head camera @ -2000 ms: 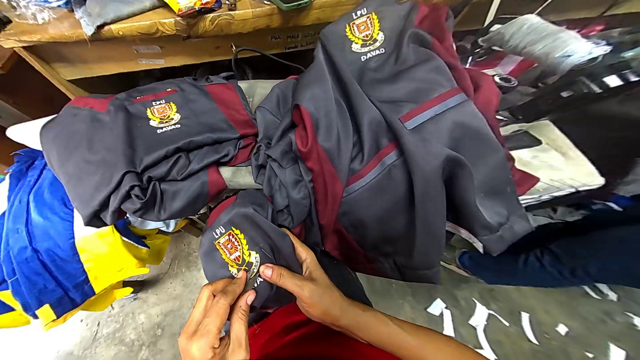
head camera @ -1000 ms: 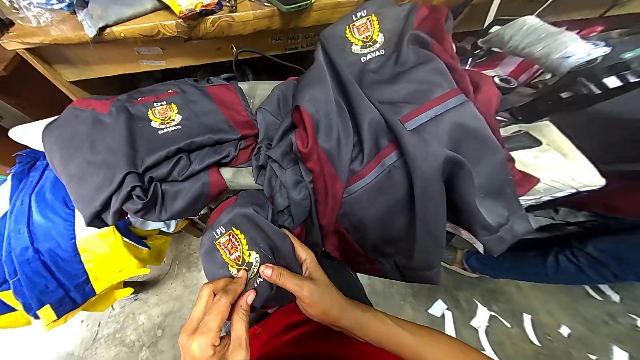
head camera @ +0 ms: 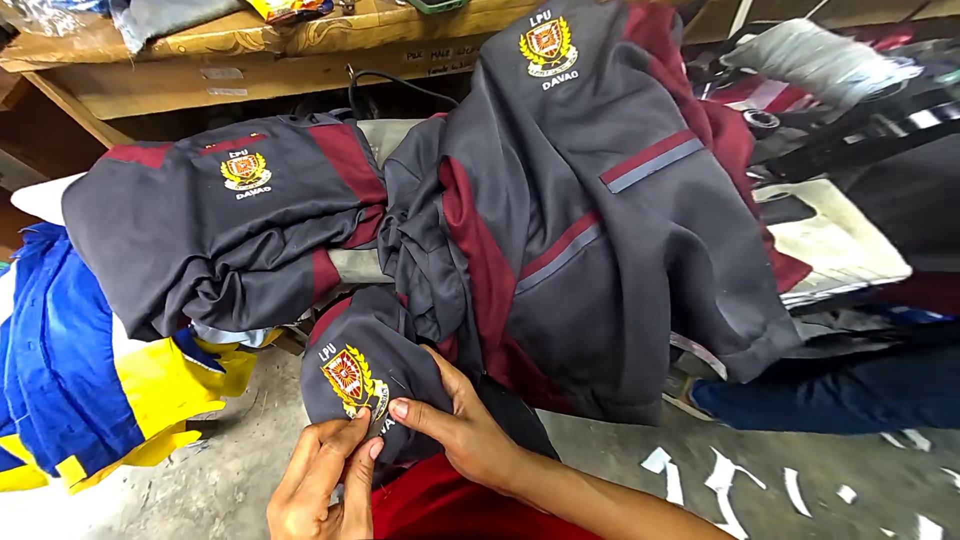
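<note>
A dark gray and maroon garment with an embroidered crest (head camera: 349,375) lies over my lap. My left hand (head camera: 326,476) pinches the cloth at the crest's lower edge with thumb and fingertips. Close beside it, my right hand (head camera: 457,424) grips the same garment, thumb on top by the crest's ribbon and the other fingers mostly hidden under the cloth. Another dark gray garment with the same kind of crest (head camera: 247,255) is bunched to the left. To the right, a larger dark gray and maroon garment (head camera: 585,300) is draped, its crest near the top.
Blue and yellow garments (head camera: 67,337) hang at the left. A wooden table (head camera: 300,75) stands behind. At the right are a cone of gray thread (head camera: 821,60), a white panel (head camera: 840,240) and another person's blue trouser leg (head camera: 825,390). White scraps (head camera: 724,480) lie on the concrete floor.
</note>
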